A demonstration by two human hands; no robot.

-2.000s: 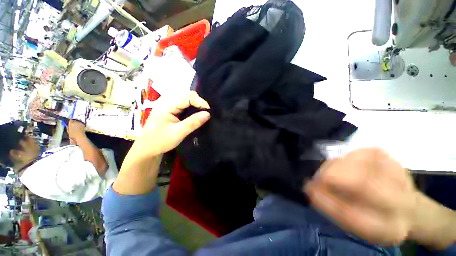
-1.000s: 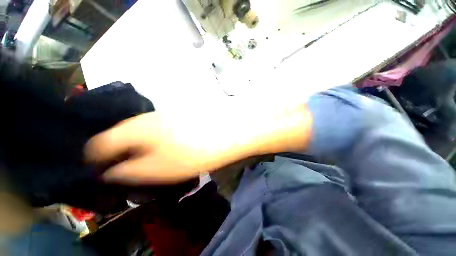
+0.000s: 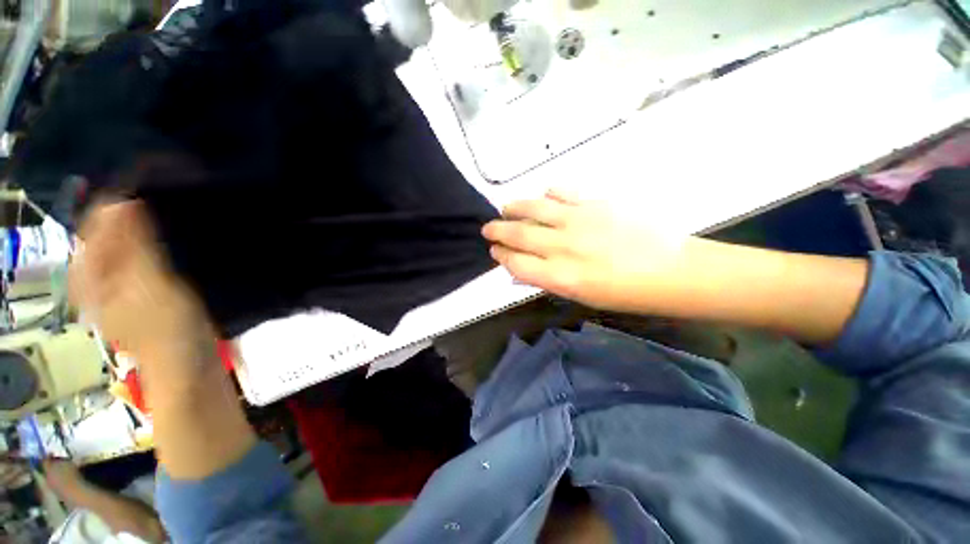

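A large black garment piece (image 3: 319,181) lies spread over the left part of the white sewing table (image 3: 659,181), its lower edge near the table's front edge. My right hand (image 3: 564,247) lies on the table with its fingertips at the garment's right edge; whether they grip the cloth I cannot tell. My left hand (image 3: 122,266) is blurred at the garment's left side, and its fingers are partly lost against the black cloth. The needle area (image 3: 516,62) of the sewing machine is above and right of the garment.
A dark red cloth or bin (image 3: 346,457) is below the table's front edge. Pink cloth (image 3: 915,175) hangs at the right edge. At left are another machine (image 3: 43,372) and another person's arm (image 3: 101,505). A pale scrap (image 3: 399,358) pokes out under the table edge.
The garment, bunched at the left before, is now spread across the table towards the machine. My right hand has moved right to its edge. My left hand has come into fuller view.
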